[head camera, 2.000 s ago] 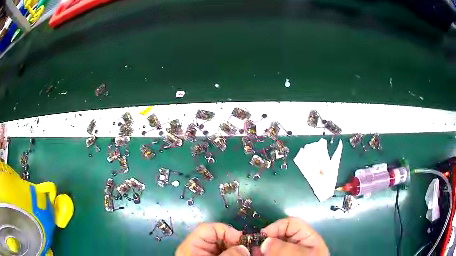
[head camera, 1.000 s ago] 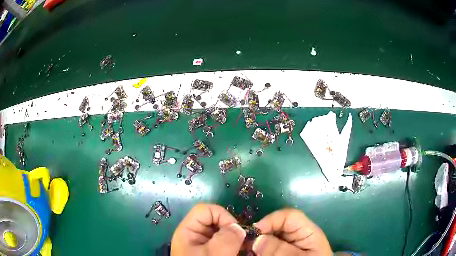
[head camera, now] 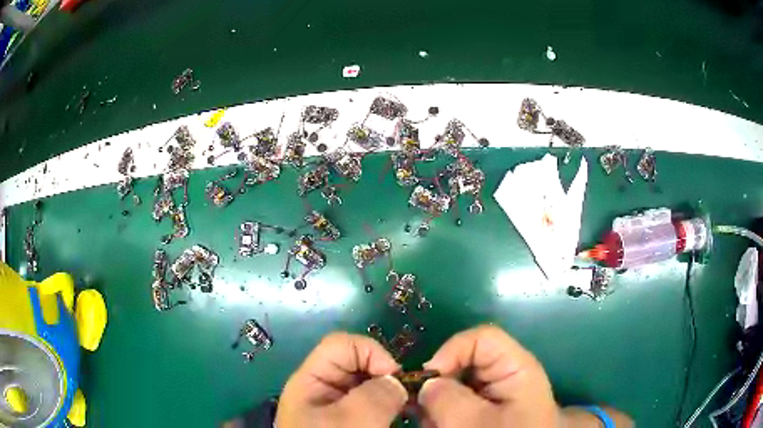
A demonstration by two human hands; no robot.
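My left hand (head camera: 347,380) and my right hand (head camera: 485,380) are at the bottom centre. Their thumbs and forefingers pinch a small dark circuit board (head camera: 415,378) between them. The fingertips cover most of it. Another board (head camera: 402,338) with thin wires lies on the green bench just beyond the fingers, and one more (head camera: 402,292) lies farther out. The glue syringe (head camera: 648,240), with red content and an orange-red tip, lies on the bench at the right, its tip by the creased white paper (head camera: 544,213).
Many wired boards lie over the bench (head camera: 92,226) and the white strip (head camera: 661,117). A single board (head camera: 256,336) lies left of my hands. A yellow-and-blue cartoon fan (head camera: 50,343) stands at the left. A pale hose (head camera: 740,236) and dark cable (head camera: 688,334) run at the right.
The view has tilted, so the strip and boards appear higher in the picture. Both hands still pinch the board, which now appears edge-on, with the fingertips level on either side.
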